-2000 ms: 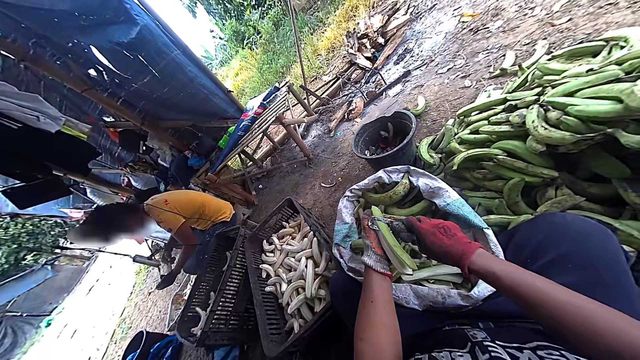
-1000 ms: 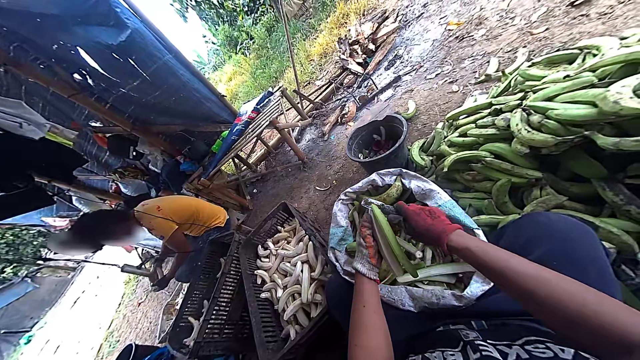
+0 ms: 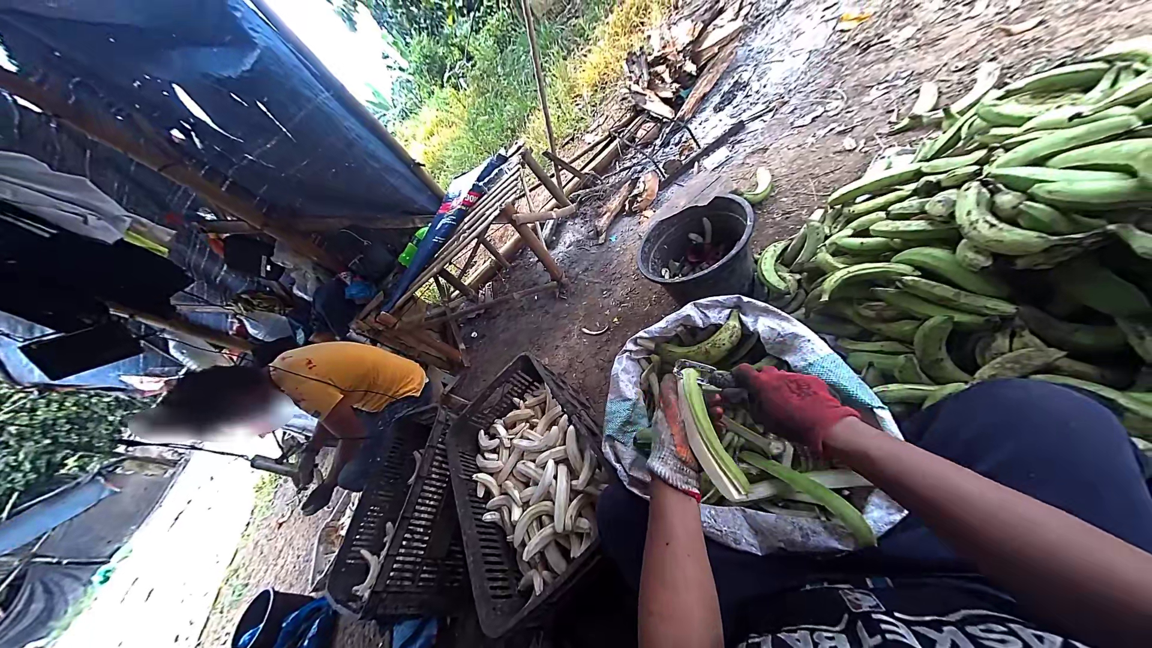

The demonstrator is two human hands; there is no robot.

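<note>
My left hand [image 3: 673,436], in a white and orange knit glove, grips a partly peeled green plantain [image 3: 708,439] over the open woven sack [image 3: 634,346]. My right hand [image 3: 796,405], in a red glove, is closed around a small metal tool [image 3: 717,377], perhaps a peeler, whose end meets the plantain's upper part. Its exact shape is partly hidden by the fingers. Green peels [image 3: 810,493] and an unpeeled plantain [image 3: 706,344] lie in the sack between my legs.
A black plastic crate [image 3: 477,531] of peeled plantains stands left of the sack, another crate [image 3: 364,513] beyond it. A black bucket [image 3: 740,236] is ahead; a large heap of green plantains [image 3: 990,234] lies right. A person in a yellow shirt [image 3: 346,373] bends at the left.
Both hands stay over the sack with the plantain and tool. A green peel strip now hangs across the sack's near edge, where the earlier frames show none.
</note>
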